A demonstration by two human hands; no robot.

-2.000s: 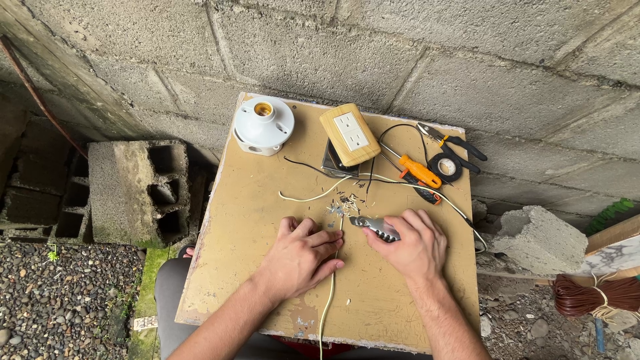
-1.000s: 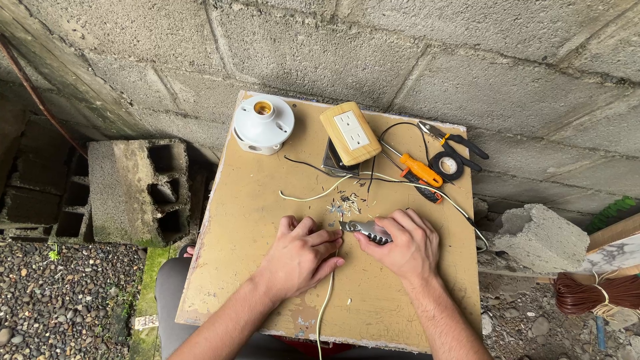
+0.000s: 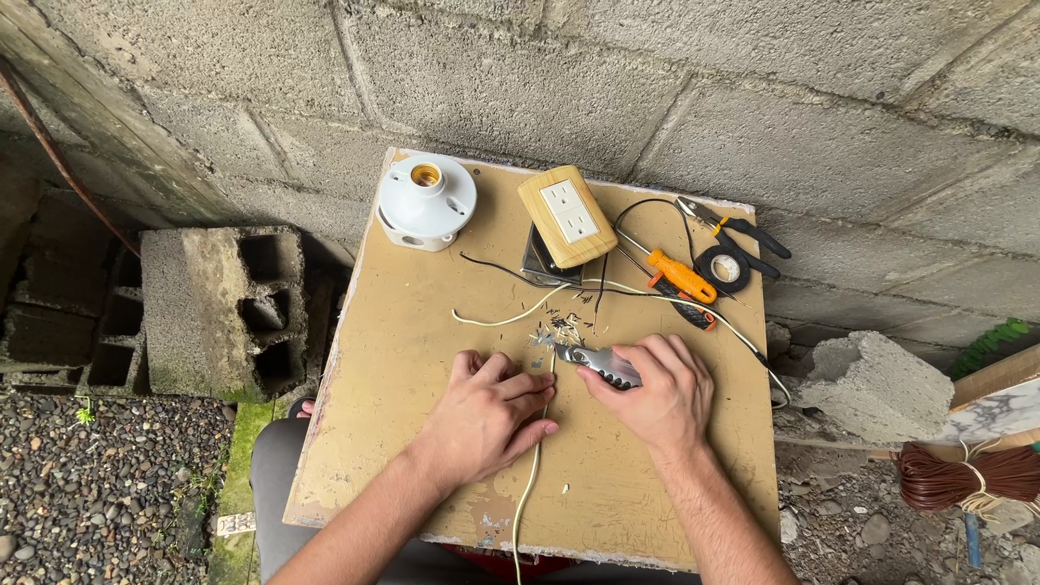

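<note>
My left hand (image 3: 496,414) lies on the wooden board, its fingers pressing a cream-coloured electrical wire (image 3: 528,487) that runs down over the near edge. In my right hand (image 3: 662,394) is a silver utility knife (image 3: 605,366), its blade at the wire's far end. Bits of stripped insulation (image 3: 567,329) lie just beyond the blade. Farther back stand a white lamp holder (image 3: 426,199) and a duplex outlet with a wood-look cover plate (image 3: 544,203), tilted on a metal box (image 3: 544,260). Black and cream wires (image 3: 508,321) lie around the box.
Orange-handled screwdriver (image 3: 682,276), another orange-and-black tool (image 3: 691,309), black electrical tape (image 3: 723,268) and pliers (image 3: 747,236) lie at the board's (image 3: 390,422) back right. A concrete block wall (image 3: 504,89) rises behind. Hollow blocks (image 3: 195,313) sit left, a bundle of brown wire (image 3: 951,479) right.
The knife in my right hand has moved left from beside the wire onto its end. My left hand stays on the wire.
</note>
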